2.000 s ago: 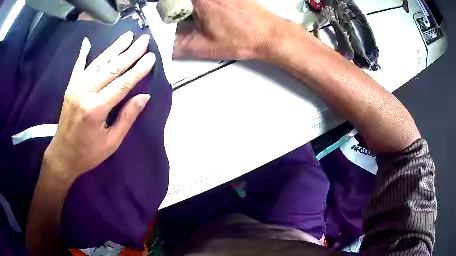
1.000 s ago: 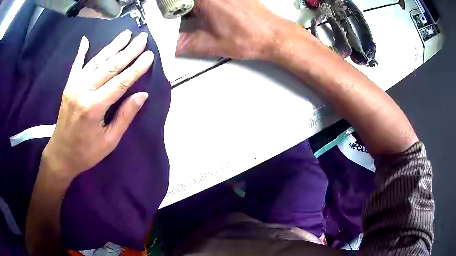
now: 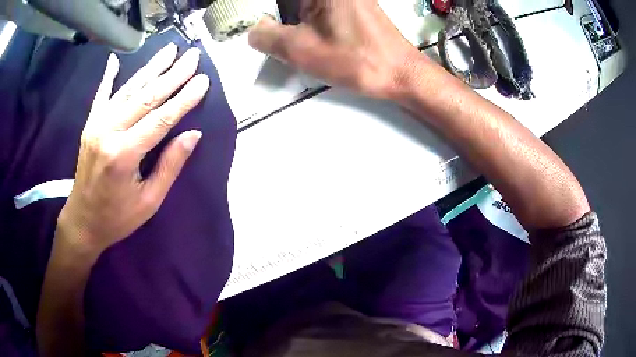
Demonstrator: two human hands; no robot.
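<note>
A dark purple garment panel (image 3: 174,237) lies flat at the left, its top edge at the small metal presser foot (image 3: 190,33). A white strip (image 3: 43,192) slants across it. My left hand (image 3: 132,143) lies flat on the panel, fingers apart, tips just below the presser foot. My right hand (image 3: 338,49) is at the top, beside the cream ribbed knob (image 3: 233,19), with its thumb towards the knob. Its other fingers are cut off or hidden at the top edge, so what they hold cannot be told.
The grey machine head (image 3: 91,19) is at top left. Shears with wrapped handles (image 3: 512,59) and a small red tool (image 3: 441,5) lie at top right on the white table (image 3: 328,167). Purple cloth (image 3: 404,272) with a white lettered piece (image 3: 503,215) is below the table edge.
My right hand has lifted a little, its thumb moving up towards the cream knob. My left hand and the panel have barely shifted. The view has moved slightly.
</note>
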